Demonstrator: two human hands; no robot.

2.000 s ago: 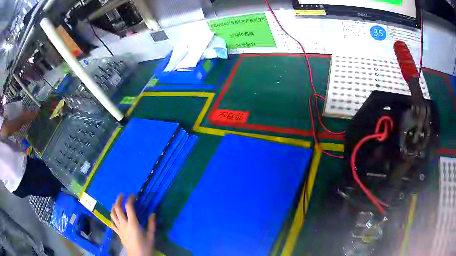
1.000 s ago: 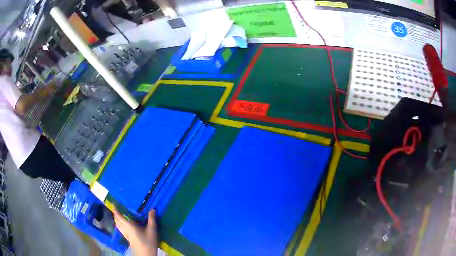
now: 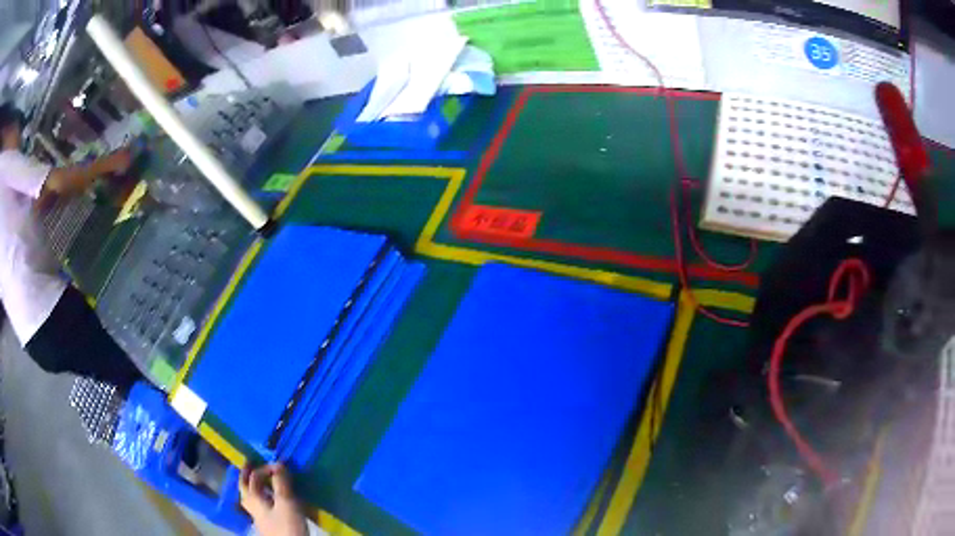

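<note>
A stack of blue covered trays (image 3: 288, 330) lies on the green mat at the left, with dark and blue layers showing along its right side. My left hand (image 3: 272, 500) is at the near end of this stack, its fingertips at the stack's near corner. Whether it grips the edge I cannot tell. A second flat blue cover (image 3: 524, 398) lies to the right, in the centre. My right hand is not in view.
The black test fixture (image 3: 827, 272) with red wires and a red handle (image 3: 903, 131) stands at the right. A white dotted tray (image 3: 801, 168) lies behind it. A blue bin (image 3: 403, 131) holds white papers. A person (image 3: 31, 241) is at far left.
My left hand has moved down along the blue stack to its near corner, and less of it shows. The view has shifted. The person at far left has come into fuller view.
</note>
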